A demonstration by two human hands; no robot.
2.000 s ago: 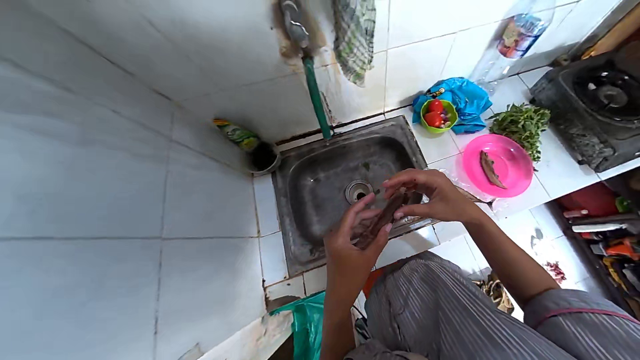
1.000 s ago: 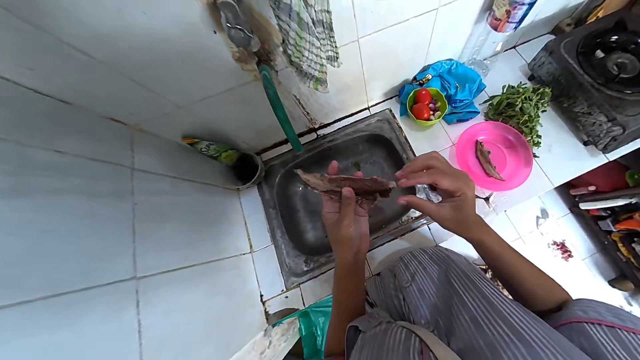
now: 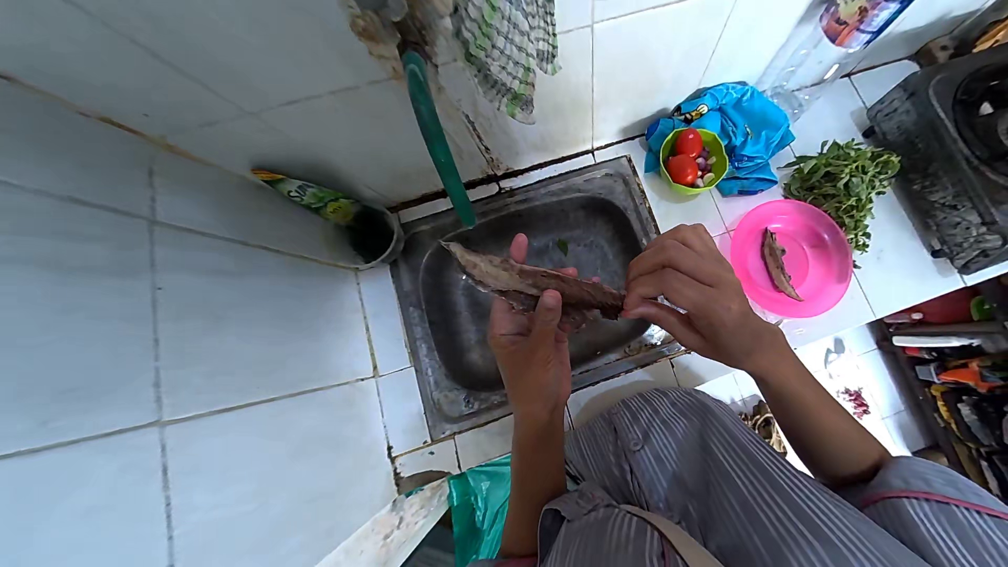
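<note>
Over the metal sink (image 3: pixel 465 346), my left hand (image 3: pixel 535 339) holds a brown piece of dried or smoked fish (image 3: pixel 535 282) across its palm, thumb on the near side. The fish's pointed end reaches out to the left. My right hand (image 3: pixel 681 291) pinches the other end between thumb and fingers, which partly hide it. A similar, smaller piece (image 3: pixel 780 264) lies on a pink plastic plate (image 3: pixel 827 268) on the counter to the right.
A green hose (image 3: pixel 437 142) hangs at the sink's back edge. At the left corner stands a container (image 3: pixel 386 240) with a green packet (image 3: pixel 307 197). Beyond the plate are a green bowl (image 3: pixel 718 150) of tomatoes and shallots, leafy greens (image 3: pixel 843 185), a blue bag (image 3: pixel 748 130) and a stove (image 3: pixel 945 150).
Two seconds ago both hands were close together around the fish. It now lies stretched across my left palm, with my right fingers at its right end.
</note>
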